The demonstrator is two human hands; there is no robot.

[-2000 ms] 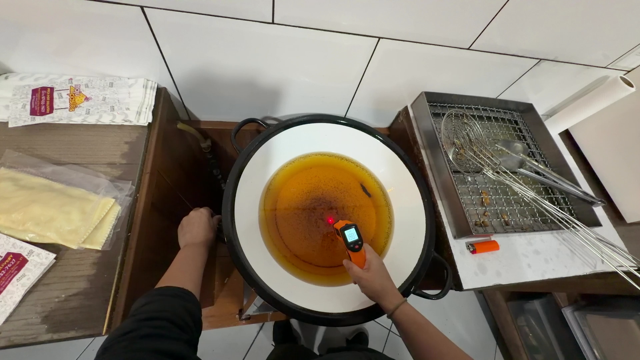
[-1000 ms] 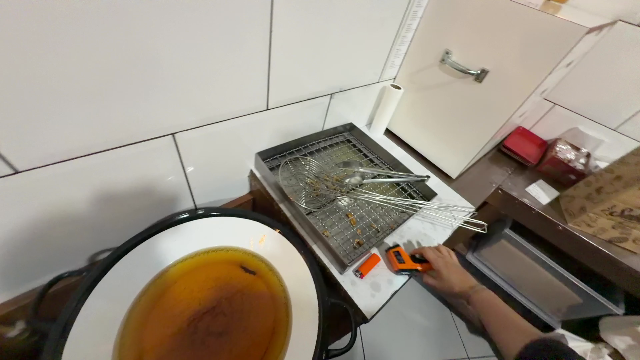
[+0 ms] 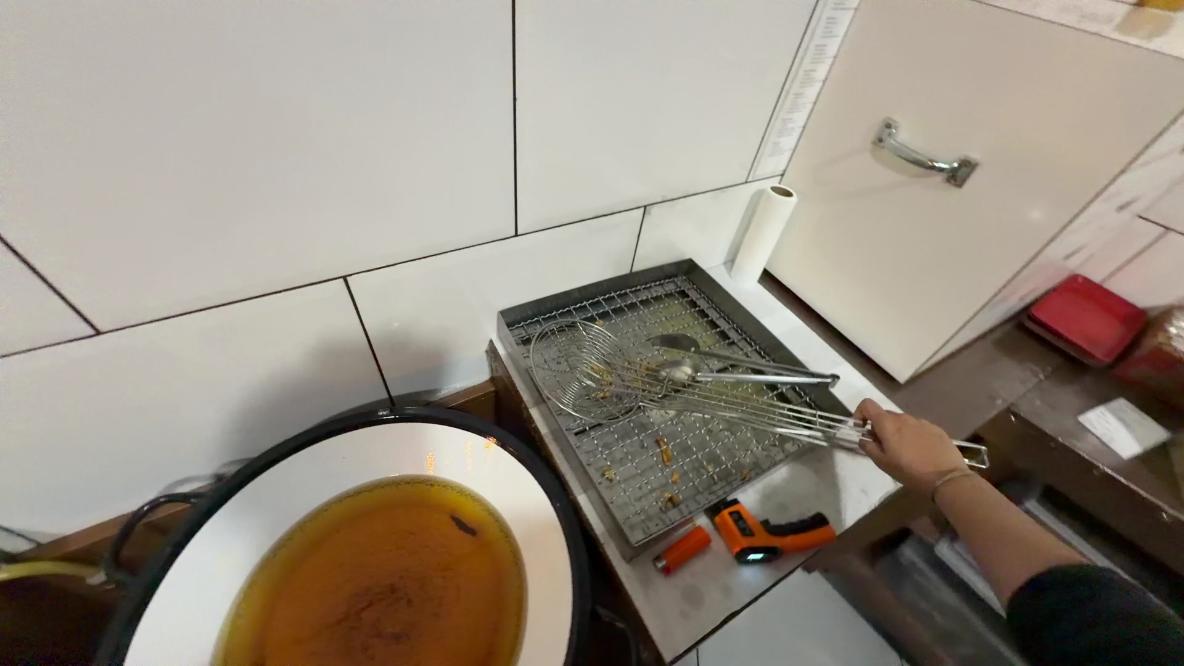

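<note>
My right hand point(image 3: 911, 447) is closed around the wire handle of a spiral wire skimmer point(image 3: 592, 372), whose round head rests on the mesh rack of a metal tray point(image 3: 606, 504). Tongs point(image 3: 768, 377) lie on the same rack beside it, among fried crumbs. In front of the tray, an orange and black infrared thermometer point(image 3: 768, 534) lies on the white surface, its small screen lit. Next to it is an orange lighter point(image 3: 682, 549). At lower left stands a wide white pan with a black rim point(image 3: 546, 564), holding amber oil point(image 3: 388, 583) with a dark bit floating in it. My left hand is out of view.
Behind the tray, a white roll point(image 3: 764, 234) stands near the tiled wall. A pale panel with a metal handle point(image 3: 925, 159) rises at upper right. Red trays point(image 3: 1087, 317) and a piece of paper point(image 3: 1123, 427) are on the brown counter at right. Plastic containers sit below it.
My right hand has let go of the infrared thermometer, now on the white surface, and has taken hold of the skimmer's handle. The view has swung right since the oldest frame.
</note>
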